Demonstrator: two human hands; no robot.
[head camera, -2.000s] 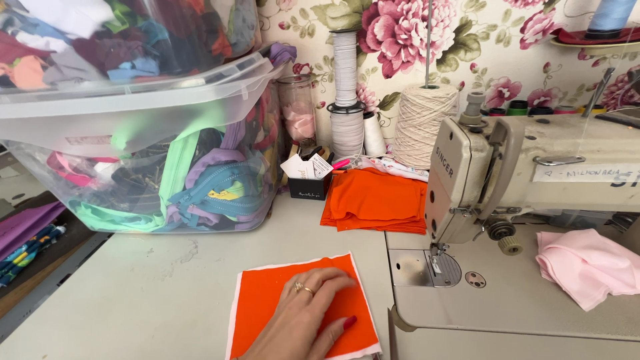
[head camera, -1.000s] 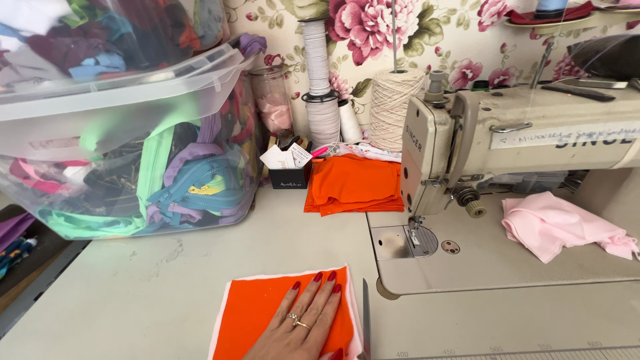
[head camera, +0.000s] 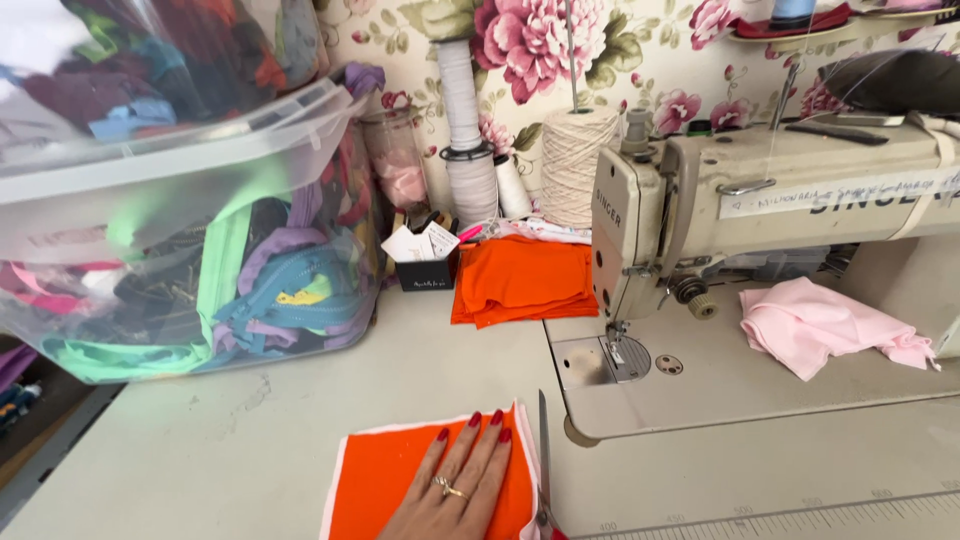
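Observation:
My left hand (head camera: 457, 480) lies flat, fingers extended, on an orange fabric piece (head camera: 375, 472) laid over a slightly larger white or pale pink one (head camera: 336, 480). A pair of scissors (head camera: 544, 450) with a red handle stands at the right edge of the fabric, one long blade pointing away from me; the pale edge reaches its pivot. The hand on the scissors is out of view below the frame, so my right hand does not show. Behind, a stack of orange fabric pieces (head camera: 525, 277) rests beside the Singer sewing machine (head camera: 630, 225).
A clear plastic bin (head camera: 180, 157) of zippers and fabric stands at left. Near the wall are a black card box (head camera: 426, 271), thread cones (head camera: 577, 165) and a glass jar (head camera: 397, 165). Pink fabric (head camera: 817, 322) lies under the machine arm. A ruler scale (head camera: 750, 521) runs along the front.
My left hand has gone from curved fingers to lying flat on the orange fabric. The scissors, not seen two seconds ago, now show along its right edge.

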